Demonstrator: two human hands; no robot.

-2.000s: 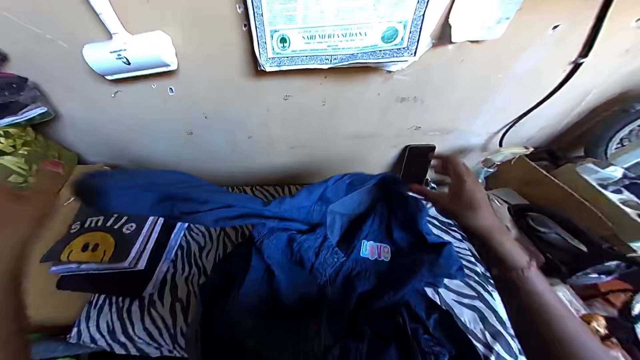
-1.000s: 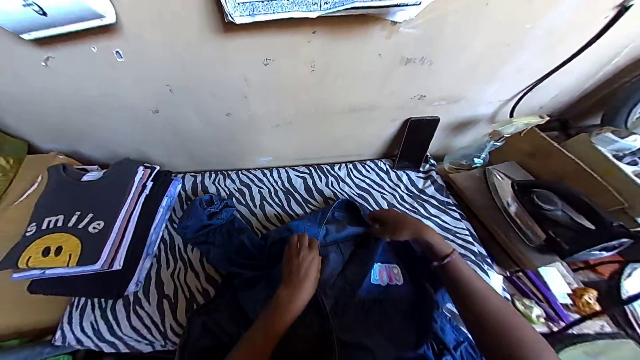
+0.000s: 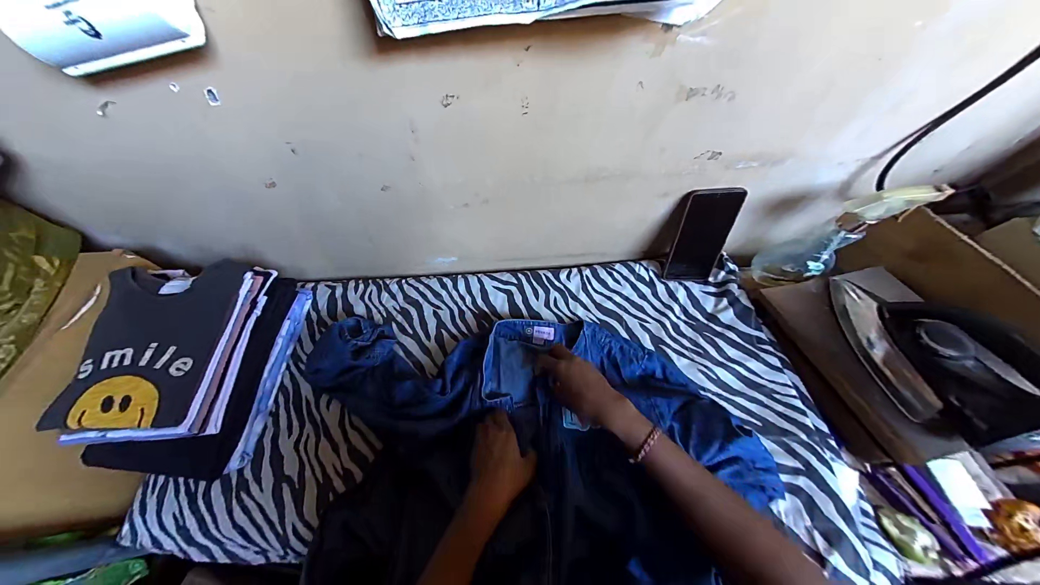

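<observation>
A dark blue denim garment (image 3: 674,382) with a collar lies spread, front up, on a zebra-striped cloth (image 3: 520,296). My left hand (image 3: 500,459) grips its front edge just below the collar. At the right side of the neck opening, my right hand (image 3: 573,382) has its fingers on the collar's inner edge, pinching the fabric; a bracelet is on that wrist. A patch (image 3: 577,420) on the chest is partly hidden by my right hand. One sleeve (image 3: 357,357) is bunched toward the left.
Folded clothes (image 3: 154,349) are stacked at the left, a smiley shirt on top. A phone (image 3: 705,234) leans against the wall. Right of the cloth, a clothes iron (image 3: 934,357) rests on cardboard, beside an open cardboard box (image 3: 967,252).
My right hand has moved from beside the phone to the garment's collar. My left hand has come onto the garment front. The garment now lies straighter, its neck opening showing.
</observation>
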